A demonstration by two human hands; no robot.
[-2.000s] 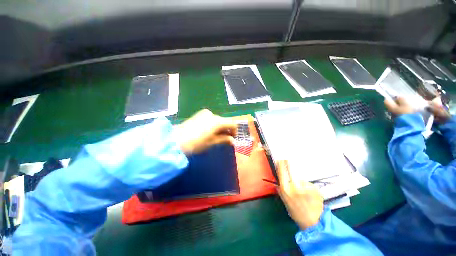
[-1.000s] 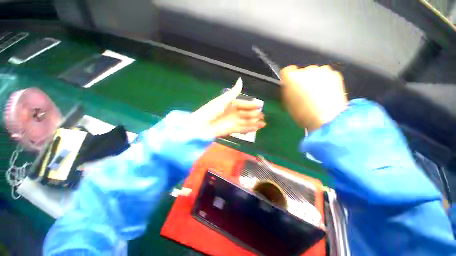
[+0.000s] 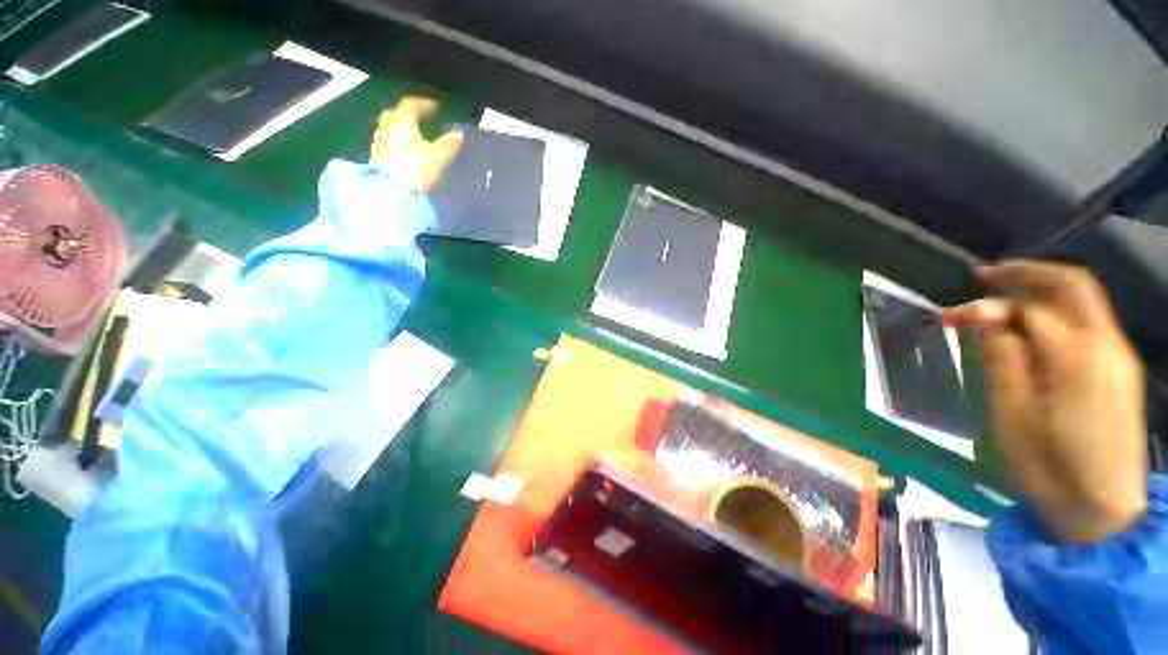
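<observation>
A dark tablet housing (image 3: 679,563) leans tilted against a brown cardboard core (image 3: 761,512) on the orange-red mat (image 3: 512,550). Pale square patches show on its inside. My left hand (image 3: 416,143) is over the green belt at the upper-left corner of a grey housing (image 3: 493,186) on a white sheet. Its fingers are apart; whether they touch the housing is unclear. My right hand (image 3: 1070,390) is raised at the right, blurred, fingers curled, beside another housing (image 3: 916,358) on the belt. No tool shows clearly in it.
More housings on white sheets lie on the belt, one at centre (image 3: 664,256) and one at upper left (image 3: 243,102). A patterned sheet (image 3: 820,486) lies behind the core. A housing stack (image 3: 980,576) is at lower right. A pink fan (image 3: 58,250) stands at far left.
The view has swung left since the earliest frame. My left hand has moved out over the belt to a housing. My right hand has moved right; the slim tool it held one second ago no longer shows.
</observation>
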